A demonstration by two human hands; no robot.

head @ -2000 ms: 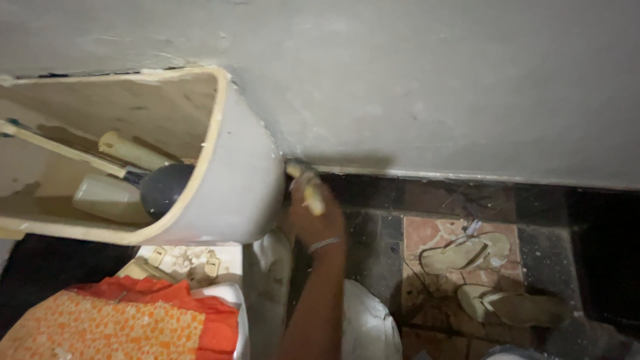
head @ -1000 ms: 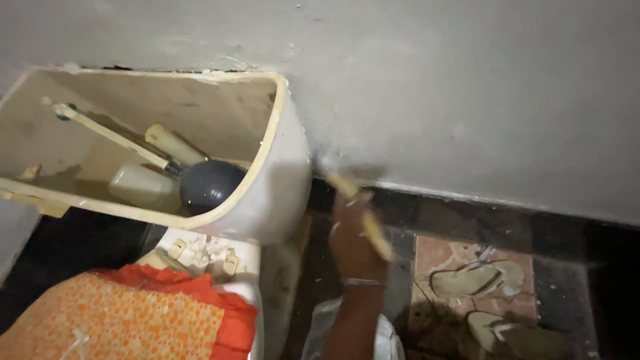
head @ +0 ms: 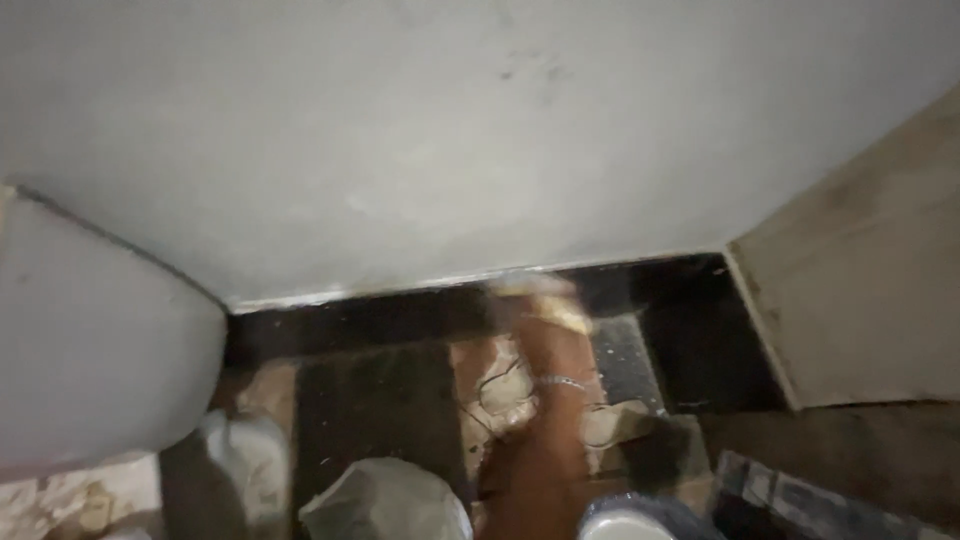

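My right hand (head: 551, 319), blurred by motion and with a thin bracelet at the wrist, is closed around a paintbrush (head: 566, 313) with a pale yellow handle. The brush's tip end is smeared by blur, close to the line where the grey-white wall (head: 450, 172) meets the black border tiles. Whether the bristles touch the wall cannot be told. Below the hand, a round container (head: 630, 529) with white inside is cut off by the bottom edge. My left hand is out of view.
The toilet cistern (head: 105, 337) stands at the left against the wall. Flip-flops (head: 506, 390) lie on the floor partly behind my forearm. A beige side surface (head: 885, 277) rises at the right. Pale fabric (head: 386, 502) shows at the bottom.
My right hand has moved right along the wall's base, away from the cistern, with the brush in it. The view has swung right; the cistern's open top is out of sight.
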